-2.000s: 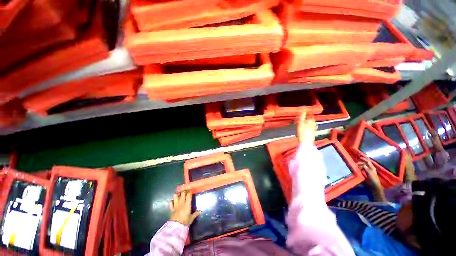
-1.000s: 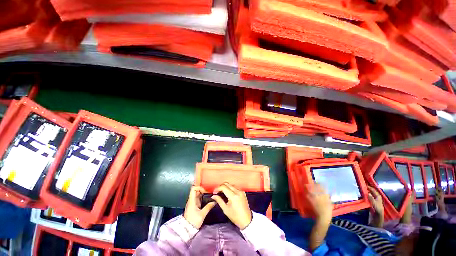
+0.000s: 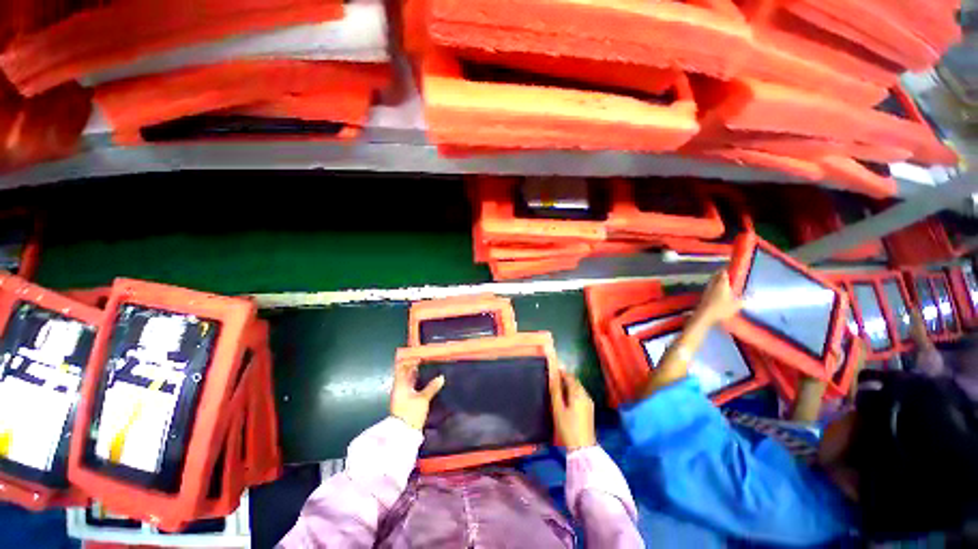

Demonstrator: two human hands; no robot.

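A tablet [image 3: 485,403] with a dark screen lies in an orange-red foam tray [image 3: 472,352] in front of me at the bench's near edge. My left hand [image 3: 412,395] is at the tray's left side, its thumb over the tablet's upper left corner. My right hand [image 3: 574,411] holds the tray's right side. A second foam tray [image 3: 462,307] with a dark tablet in it lies just behind, partly covered by the one I hold.
Open-backed tablets [image 3: 145,395] in stacked foam trays lean at the left. Stacked foam trays [image 3: 558,113] fill the shelf above. More trays [image 3: 545,227] lie under it. At the right a person in a blue sleeve [image 3: 729,461] grips a tilted tray with a tablet [image 3: 788,303].
The tablet, tipped up in my fingertips a second ago, now lies flat in the tray, and my hands have moved apart to its sides. The neighbour has raised a tray at the right.
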